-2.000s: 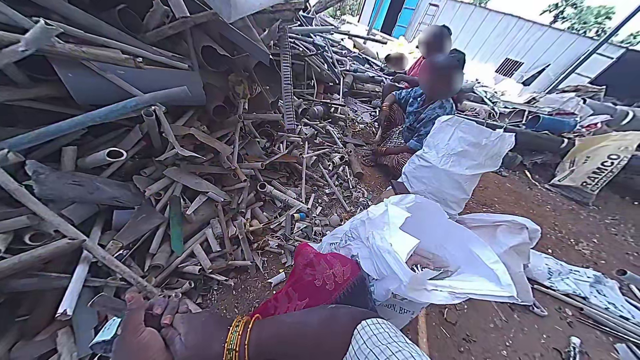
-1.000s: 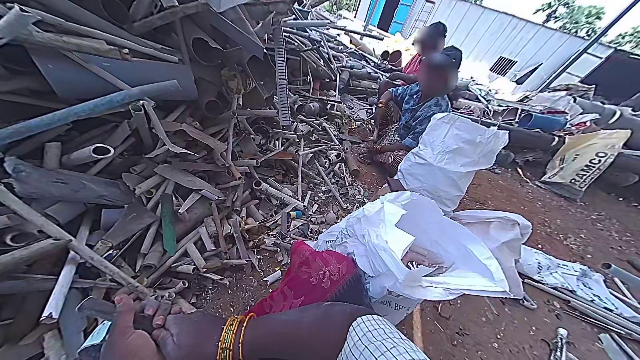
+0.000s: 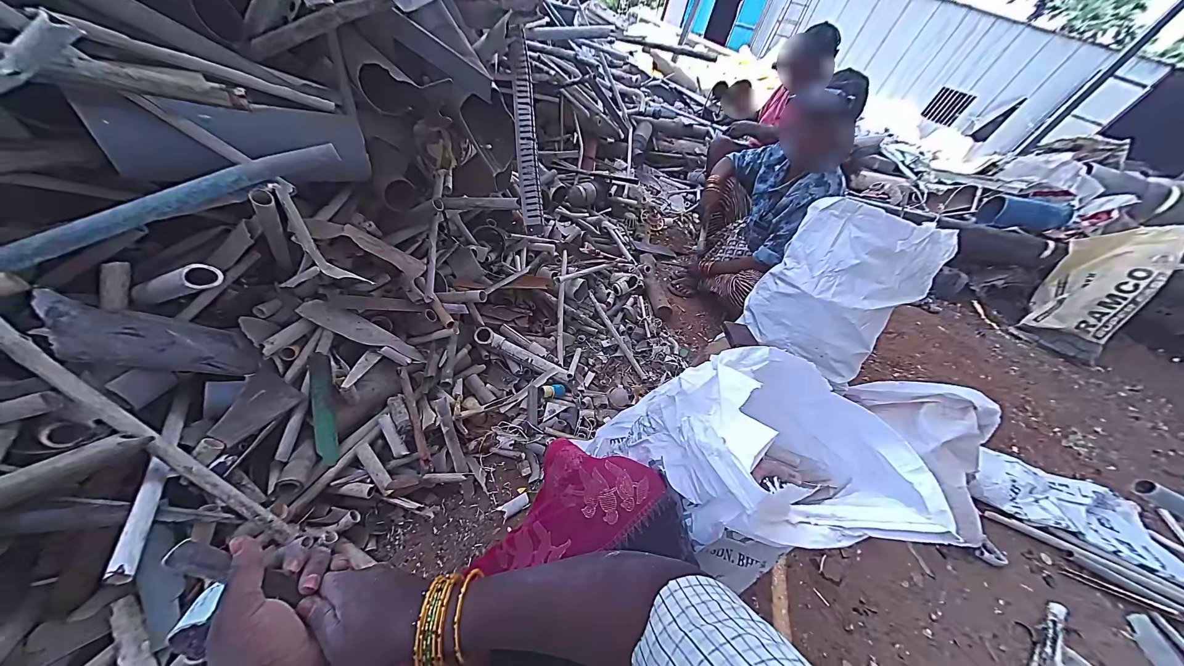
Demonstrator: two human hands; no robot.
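My left hand (image 3: 254, 610) is at the lower left, its thumb raised and its fingers closed on a dark grey plastic piece (image 3: 194, 559), apparently pipe scrap. Right against it, my right hand (image 3: 356, 597) curls its fingers over the same piece near its right end. Yellow bangles (image 3: 444, 615) circle my right wrist. Both hands are low beside the heap of scrap plastic pipes (image 3: 356, 324). A long thin pipe (image 3: 139, 425) slants down to just above my fingers. Part of the grip is hidden by the hands and the frame's lower edge.
White woven sacks (image 3: 814, 453) lie to the right of a red patterned cloth (image 3: 587, 504). Beyond them a person in a blue patterned top (image 3: 782, 203) sits beside the heap, with others behind. A printed sack (image 3: 1105, 287) and thin pipes (image 3: 1091, 555) are on the right.
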